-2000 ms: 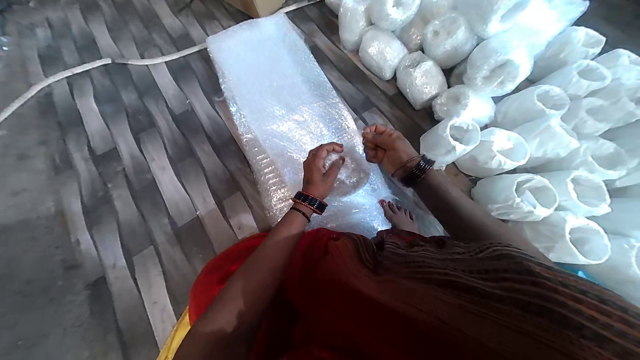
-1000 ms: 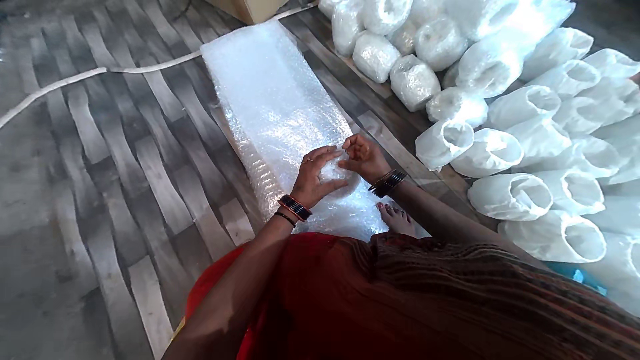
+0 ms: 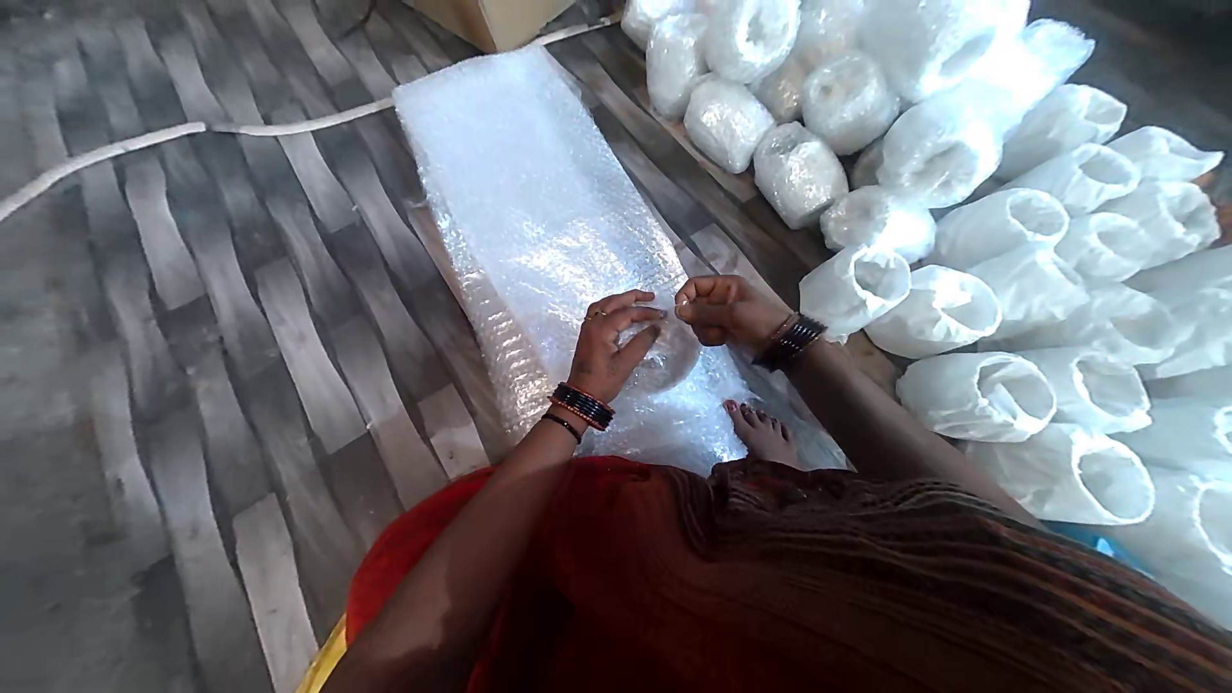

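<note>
A long stack of clear bubble wrap sheets [image 3: 539,192] lies on the floor in front of me. Over its near part, my left hand [image 3: 616,346] curves its fingers against a clear, roundish plastic-wrapped item [image 3: 669,361]; whether it grips this cannot be told. My right hand [image 3: 727,310] is just to the right, its thumb and forefinger pinched together at the item's upper edge. A small pale bit shows at those fingertips, too small to name. The fingertips of both hands are close together. The item's lower part blends into the wrap beneath.
Several bubble-wrapped rolls [image 3: 799,173] are piled at the upper right. Below them, several white open-ended sleeves [image 3: 977,395] lie close to my right arm. A cardboard box [image 3: 491,19] stands beyond the wrap, and a pale cord [image 3: 318,123] crosses the floor. My bare foot [image 3: 762,433] rests at the wrap's near right edge.
My left hand's fingers have spread a little from their position one second ago. My right hand remains pinched beside it. More of the cardboard box shows as the view shifts.
</note>
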